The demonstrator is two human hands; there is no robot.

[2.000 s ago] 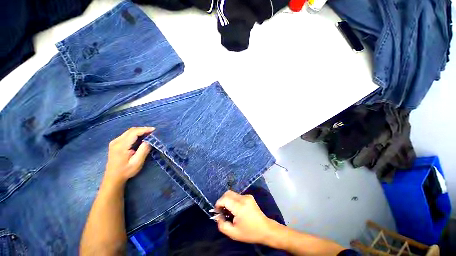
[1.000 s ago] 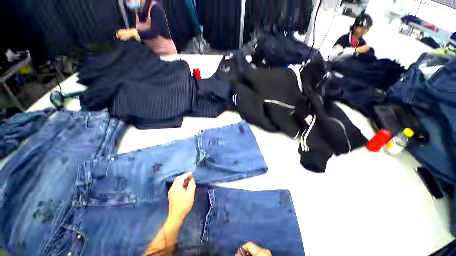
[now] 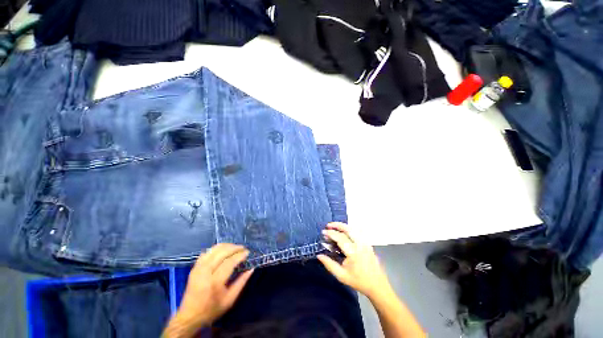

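Observation:
The blue denim jeans (image 3: pixel 142 191) with dark motifs lie on the white table, waistband to the left. A wide leg is folded over towards me, its stitched hem (image 3: pixel 284 253) at the table's front edge. My left hand (image 3: pixel 217 274) grips the hem's left end between thumb and fingers. My right hand (image 3: pixel 354 259) is at the hem's right end, thumb and fingers around its corner. Something small glints at the right fingers; I cannot tell what it is.
More jeans (image 3: pixel 26 152) lie at left. Pinstriped garments (image 3: pixel 139 23) and black garments (image 3: pixel 350 39) are at the back. A red can (image 3: pixel 465 90), yellow-capped bottle (image 3: pixel 488 96) and phone (image 3: pixel 518 150) are at right, beside heaped jeans (image 3: pixel 568 99). A blue bin (image 3: pixel 40 309) stands below left.
The view has tilted back down. The leg that lay extended to the right is now folded over, and both hands have moved to its hem at the front edge.

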